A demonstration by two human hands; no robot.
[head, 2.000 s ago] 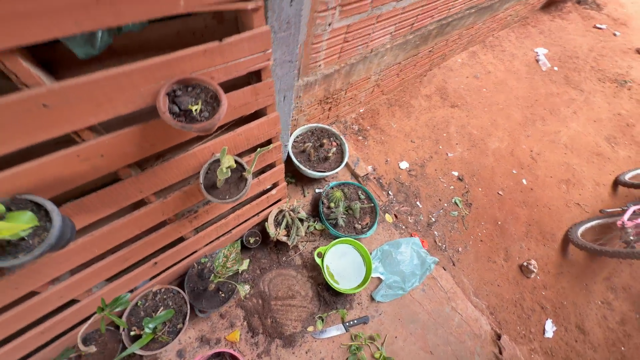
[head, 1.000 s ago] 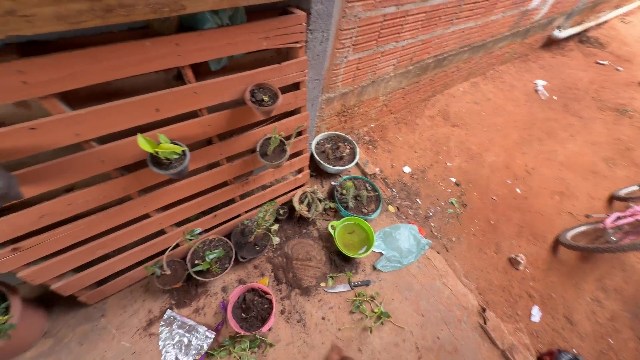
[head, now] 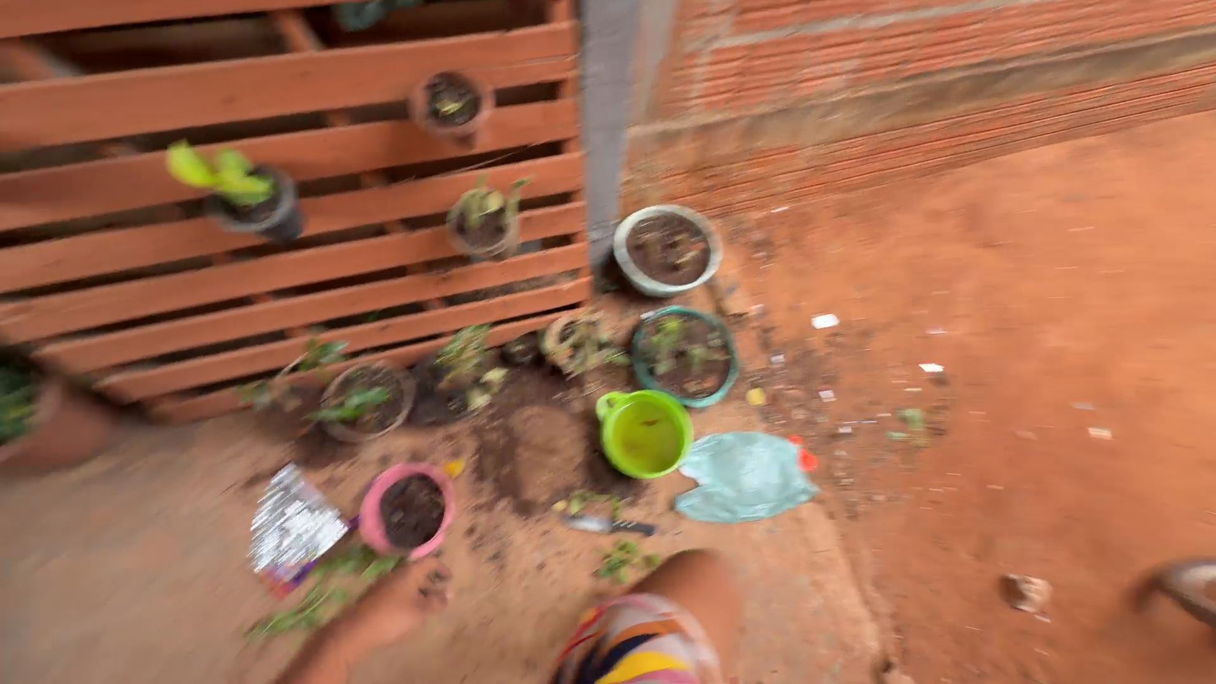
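My left hand [head: 416, 587], soil on its fingers, hangs at the lower left just below a pink pot of dark soil [head: 411, 511]; blur hides whether it touches the rim or holds anything. My right hand is out of view. Cut green stems [head: 318, 594] lie beside the left forearm, near a silver foil packet [head: 294, 522]. Right of the pink pot, a knife with a dark handle [head: 608, 525] rests on the ground. Above it stands a lime-green tub with yellowish liquid [head: 646, 434], next to a pale blue plastic bag [head: 746, 477].
A slatted wooden panel [head: 285, 228] carries several hanging pots. Along its foot stand potted plants, a teal-rimmed pot [head: 684, 356] and a white-rimmed pot [head: 668, 250]. A brick wall [head: 912, 95] runs to the right. A stone [head: 1026, 592] and part of a wheel [head: 1187, 584] are at the lower right.
My left hand and forearm have come into view at the lower left, near the pink pot. My bent knee now shows at the bottom. The view has shifted.
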